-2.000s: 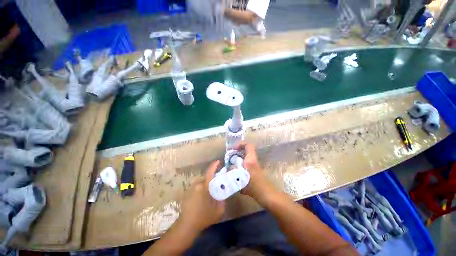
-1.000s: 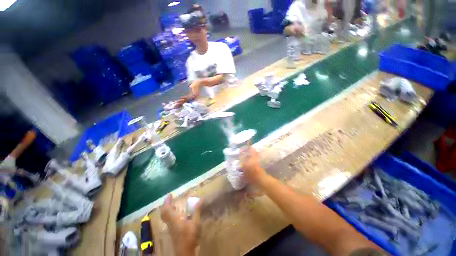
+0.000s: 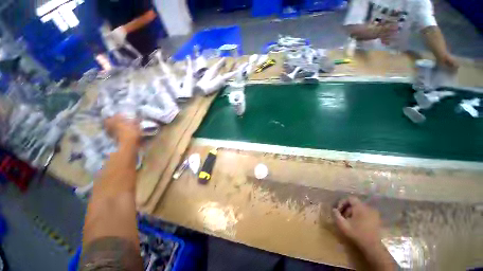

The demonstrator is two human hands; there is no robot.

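Note:
My left hand (image 3: 123,128) is at the pile of grey-white body pieces (image 3: 164,103) on the left; it is blurred, and whether its fingers grip a piece is hidden. My right hand (image 3: 360,219) is low over the brown bench ledge at the right, fingers loosely curled with a gap at the thumb, with nothing visible in it. A small round white piece (image 3: 261,171) lies on the ledge between my hands. A white glue bottle (image 3: 194,163), a slim silver tool (image 3: 181,168) and a yellow-black knife (image 3: 207,166) lie side by side left of it.
A grey-white unit (image 3: 237,99) stands on the green belt (image 3: 328,119). At the belt's right, a person's hand (image 3: 447,61) is at another unit (image 3: 423,79). Cardboard (image 3: 177,143) borders the pile. A blue bin (image 3: 182,256) is below the bench. Another person (image 3: 130,26) is at upper left.
My left hand has moved left to the pile. My right hand has let go of the assembled unit and come back over the ledge. The view has swung left.

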